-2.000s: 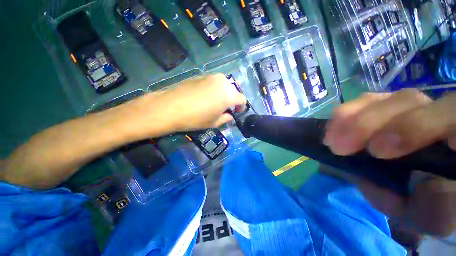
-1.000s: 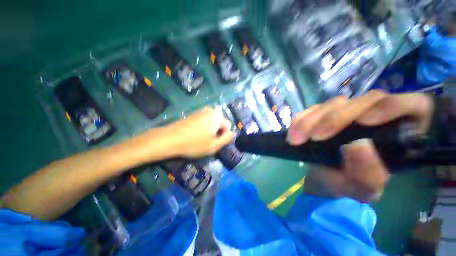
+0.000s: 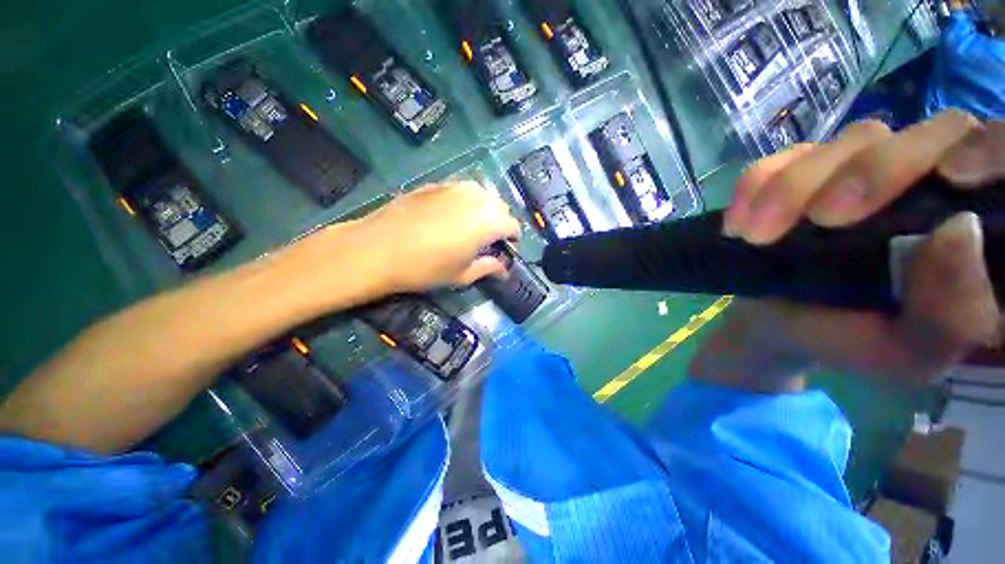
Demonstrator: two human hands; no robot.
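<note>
My left hand (image 3: pixel 452 237) is over the lower row of the clear blister tray (image 3: pixel 248 441), its fingers closed at the upper part of a black handheld terminal (image 3: pixel 518 289). Whether it grips the terminal or a small part is hidden. My right hand (image 3: pixel 860 209) is wrapped around a thick black electric screwdriver (image 3: pixel 672 259), held nearly level. The driver's thin tip points left, close to my left fingertips and the terminal. Other black terminals (image 3: pixel 182 215) with orange side keys and open board areas lie in the tray pockets.
A second blister tray (image 3: pixel 760 66) with similar units is at the upper right. Another person's blue sleeve (image 3: pixel 970 66) shows at the top right edge. A yellow line (image 3: pixel 661 350) marks the green floor. Brown boxes (image 3: pixel 924 468) are at the lower right. Yellow-framed pieces (image 3: pixel 231 496) lie at lower left.
The view has shifted, and the trays have moved within it. The terminal by my left hand shows more of its lower end. My right hand still holds the driver, with its tip near my left fingers.
</note>
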